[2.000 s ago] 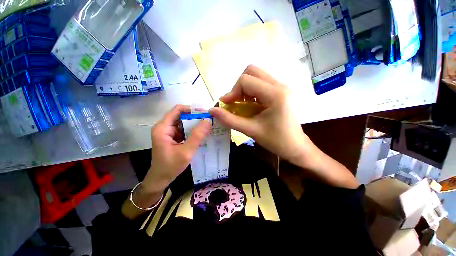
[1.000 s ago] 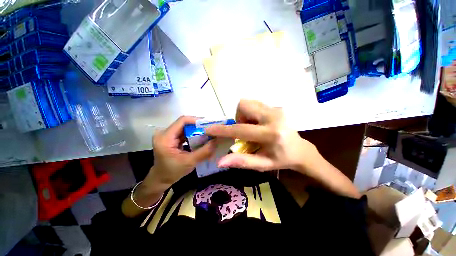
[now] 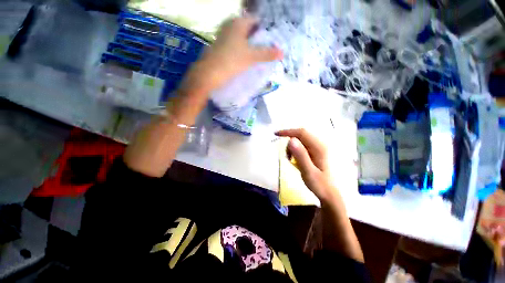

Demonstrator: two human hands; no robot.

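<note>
My left hand [image 3: 235, 50] is stretched far forward over the boxes, blurred, thumb and fingers spread. A blurred whitish shape, perhaps a windowed cable box [image 3: 243, 88], lies beneath it; I cannot tell if the hand touches or holds anything. My right hand [image 3: 311, 163] is low over the yellow sticker sheet [image 3: 295, 188], index finger pointing left. A small yellow and dark thing, probably the pick [image 3: 291, 157], is tucked in its curled fingers. A white paper sheet [image 3: 310, 102] lies behind.
A tangled heap of white cables [image 3: 338, 55] fills the back. Blue-edged boxes [image 3: 160, 47] are piled at left, near clear plastic trays [image 3: 199, 138]. Unfolded boxes [image 3: 374, 155] and a standing stack [image 3: 441, 152] are at right. A red stool [image 3: 83, 166] is at lower left.
The box is gone from between my hands. My left hand has moved forward to the back. My right hand has drawn apart to the right. The view has turned and now shows the cable heap.
</note>
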